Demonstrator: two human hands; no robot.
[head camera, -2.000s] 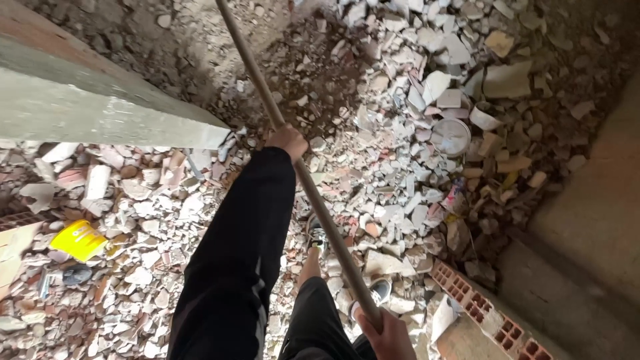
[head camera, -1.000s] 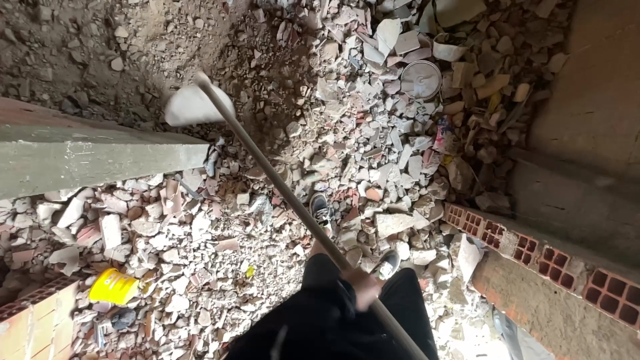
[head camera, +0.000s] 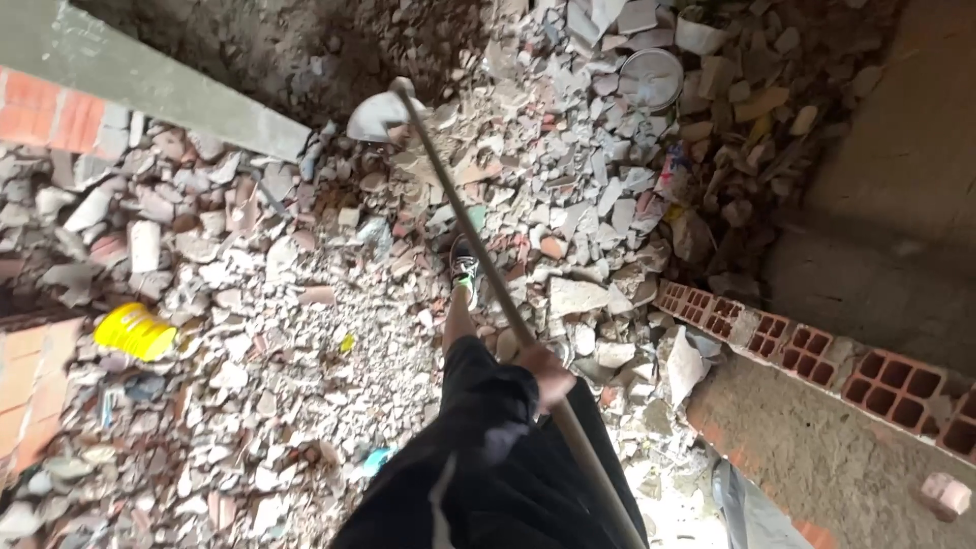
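Note:
A long-handled hoe slants across the head view, its wooden handle (head camera: 488, 267) running from upper middle to the bottom edge. Its pale, rounded metal blade (head camera: 375, 118) rests on or just above the rubble, near the end of a grey concrete beam or wall edge. My left hand (head camera: 550, 375), slightly blurred, is closed around the handle in front of my legs; a dark sleeve leads to it. My right hand is out of view, and the lower end of the handle runs past the bottom edge. Broken masonry rubble (head camera: 305, 366) lies around my sneaker (head camera: 463, 271).
The grey concrete edge (head camera: 191, 84) juts in from upper left. A yellow bucket (head camera: 136, 332) lies on its side in the rubble at left. A low wall of hollow red bricks (head camera: 808, 354) runs along the right. A round pale lid (head camera: 652, 78) lies at upper right.
Two seconds ago both hands showed on the handle; my right hand has left the view. My left hand is now lower, nearer my legs. The blade has come into view.

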